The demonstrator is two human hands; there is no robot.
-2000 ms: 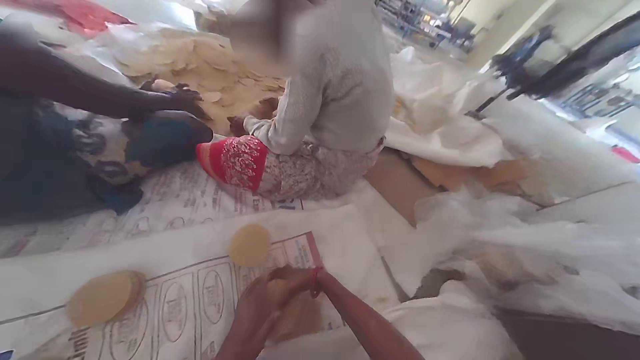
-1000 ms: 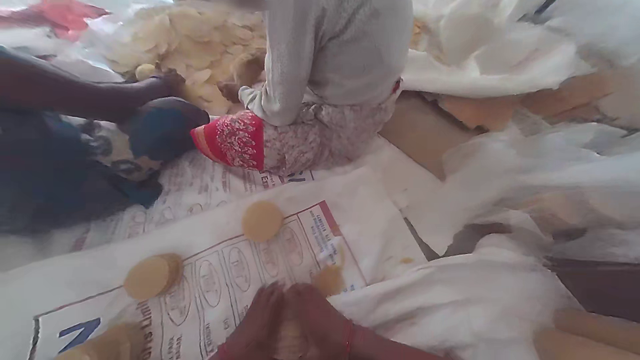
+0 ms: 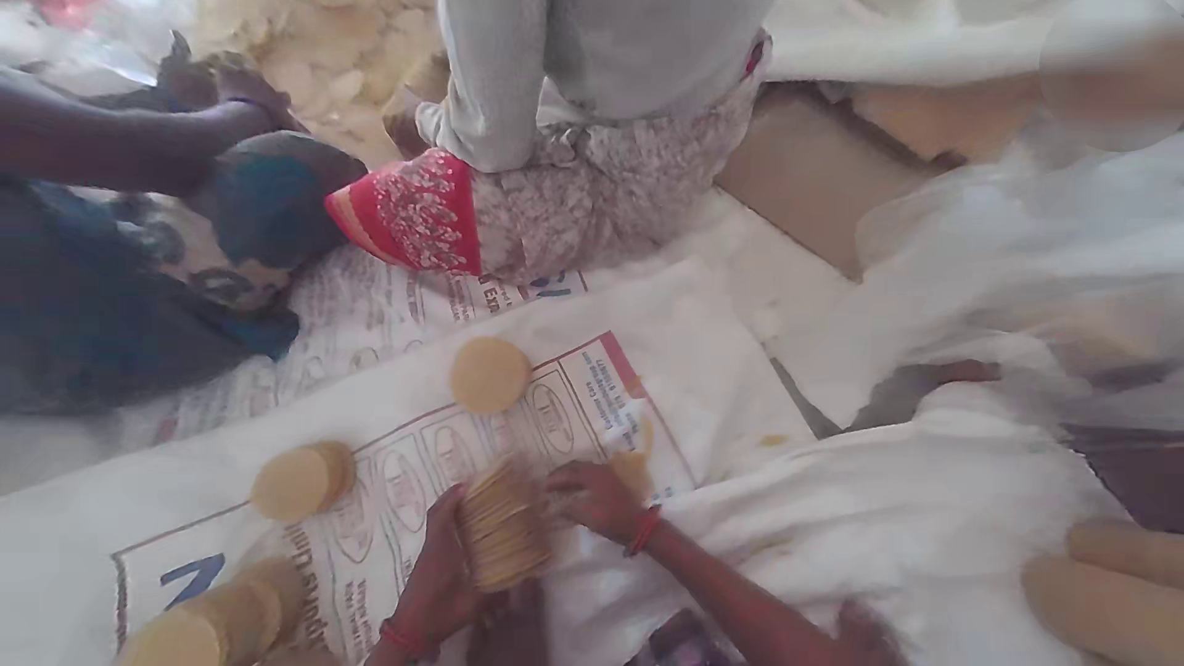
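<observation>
My left hand [image 3: 442,573] holds a thick stack of thin round tan discs [image 3: 502,529], their edges turned up toward me. At the stack's right side is my right hand [image 3: 597,499], its fingers bent and blurred near the discs; whether it grips one cannot be told. Ahead of the stack, a single pile of discs [image 3: 490,375] lies on the printed white sack [image 3: 666,370]. Further left rests a slightly fanned pile [image 3: 301,483], and at the lower left are more overlapping discs [image 3: 203,620].
A person in a grey top [image 3: 638,55] sits ahead, with another person's arm [image 3: 120,139] at the left. Beyond them spreads a large heap of loose discs [image 3: 342,65]. Crumpled translucent plastic sheeting [image 3: 1045,259] and a brown board [image 3: 795,176] lie to the right.
My hands were close together; now the right is at the side of the stack, which shows plainly in my left hand. The view has tilted further down, showing more discs at lower left.
</observation>
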